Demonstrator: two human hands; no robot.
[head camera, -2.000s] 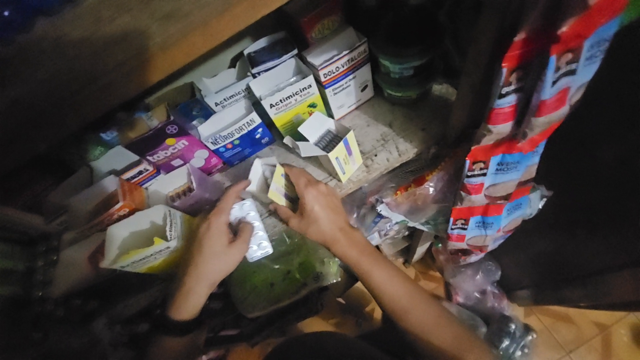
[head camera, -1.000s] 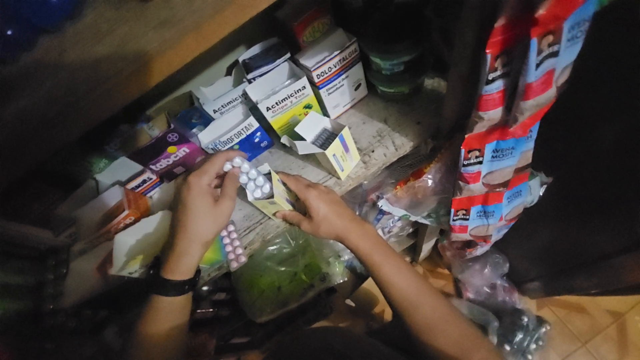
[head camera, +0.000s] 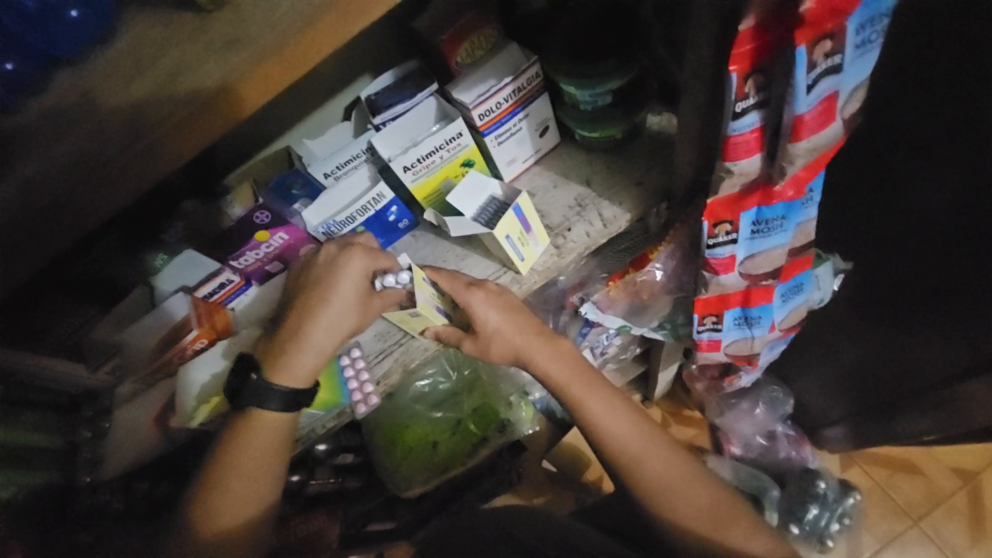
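Note:
My right hand (head camera: 484, 314) grips a small yellow and white cardboard medicine box (head camera: 422, 302), with its near end tilted up. At the mouth of that box, my left hand (head camera: 329, 287) pinches a silvery blister pack of pills (head camera: 394, 279), partly hidden by its fingers. A black watch (head camera: 267, 387) is on the left wrist. Just beyond the hands an open yellow and white box (head camera: 504, 221) holds a stack of blister packs. A blister strip of pink pills (head camera: 359, 380) lies below the left hand, near the shelf edge.
Open medicine boxes line the wooden shelf (head camera: 589, 182): Dolo-Vitalgia (head camera: 511, 116), Actimicina (head camera: 434, 151), Neurofortan (head camera: 360, 213) and Tabcin (head camera: 271, 248). Quaker packets (head camera: 759, 232) hang at the right. A plastic bag with green contents (head camera: 442, 418) sits below the shelf edge.
The blister pack, beside the box two seconds ago and largely exposed above its mouth one second ago, now shows only a small part there. My left hand has moved closer to the box.

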